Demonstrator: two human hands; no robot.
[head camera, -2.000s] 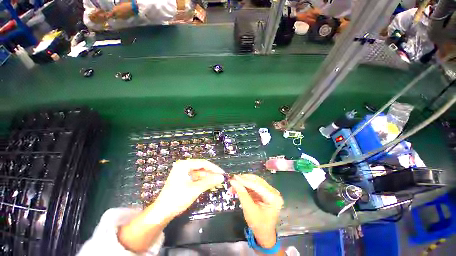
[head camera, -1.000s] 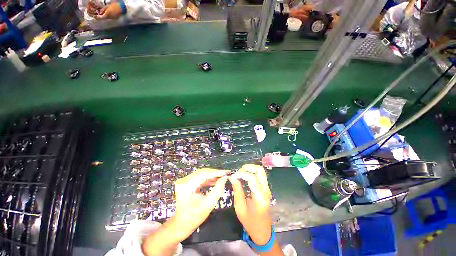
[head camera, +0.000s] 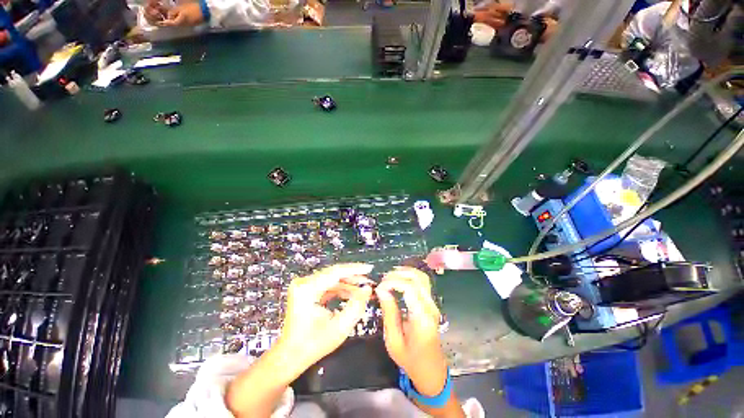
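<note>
My left hand (head camera: 321, 314) and my right hand (head camera: 410, 314) meet fingertip to fingertip over the near right part of the clear blister tray (head camera: 189, 314). They hold a small dark subassembly (head camera: 373, 292) between them, mostly hidden by the fingers. Rows of small metallic parts (head camera: 245, 273) fill the left and middle of the tray. Two dark units (head camera: 367, 230) rest at its far right. Loose white or silver bits show below and between my hands. A blue strap is on my right wrist.
The syringe (head camera: 457, 260) with green cap lies on white paper (head camera: 504, 279) at right. A blue box (head camera: 551, 222) with hoses stands beyond. Black trays (head camera: 73, 294) are stacked left. Several units (head camera: 279, 176) lie on the green belt (head camera: 220, 147). A metal post (head camera: 522, 106) slants right. People work opposite.
The view has shifted, so the scene sits further left and higher. My hands stay together at the fingertips with the small subassembly, and the left fingers have opened slightly around it.
</note>
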